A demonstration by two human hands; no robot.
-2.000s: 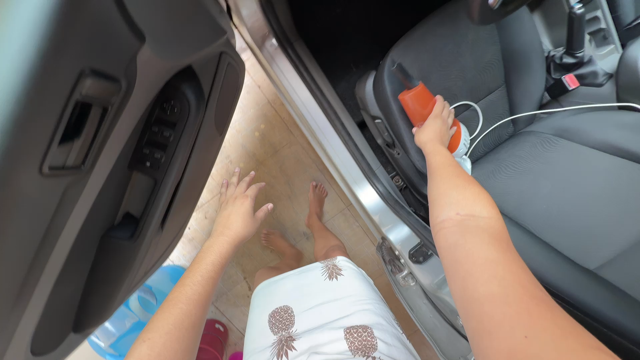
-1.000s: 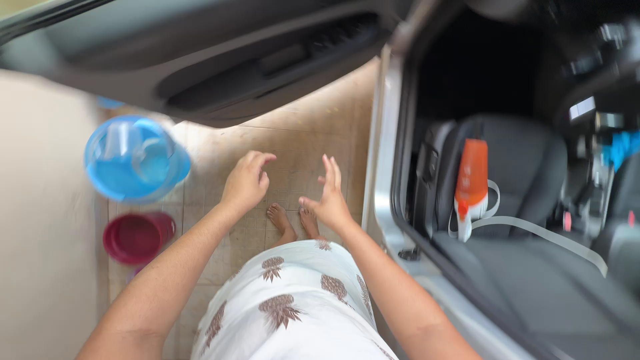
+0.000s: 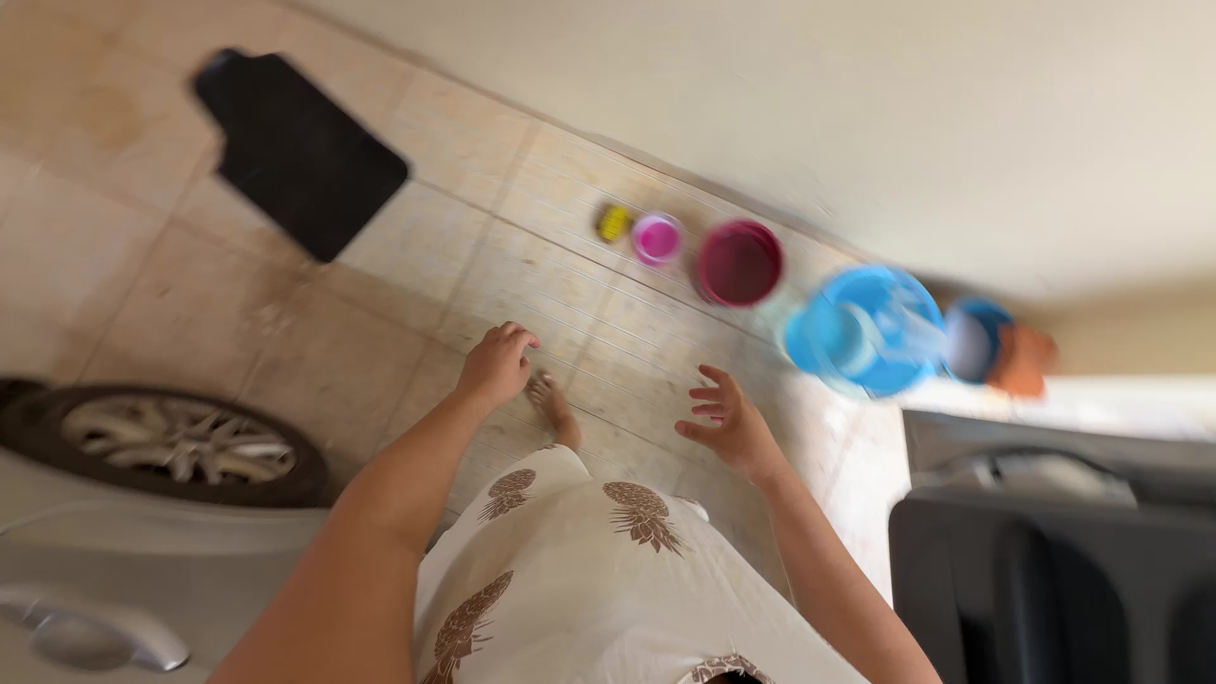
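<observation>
Both hands are held in front of my body above the tiled floor. My left hand (image 3: 499,363) holds nothing, its fingers loosely curled and a little apart. My right hand (image 3: 727,423) is empty too, fingers spread. Beyond them along the wall stand a yellow brush or sponge (image 3: 613,223), a small pink container (image 3: 656,238), a dark red bucket (image 3: 740,262) and a large blue basin (image 3: 879,328) with a paler blue item inside. A black car floor mat (image 3: 302,152) lies on the tiles at the upper left.
A car wheel (image 3: 180,446) and a silver car door handle (image 3: 123,632) are at the left. A dark car door panel (image 3: 1054,579) fills the lower right. Past the basin are another blue container (image 3: 977,337) and an orange item (image 3: 1024,361), near the wall (image 3: 855,123).
My right hand held an orange handheld vacuum over the car seat, then let it go; it stood on the seat one second ago. The view has swung away from the seat to the floor and wall.
</observation>
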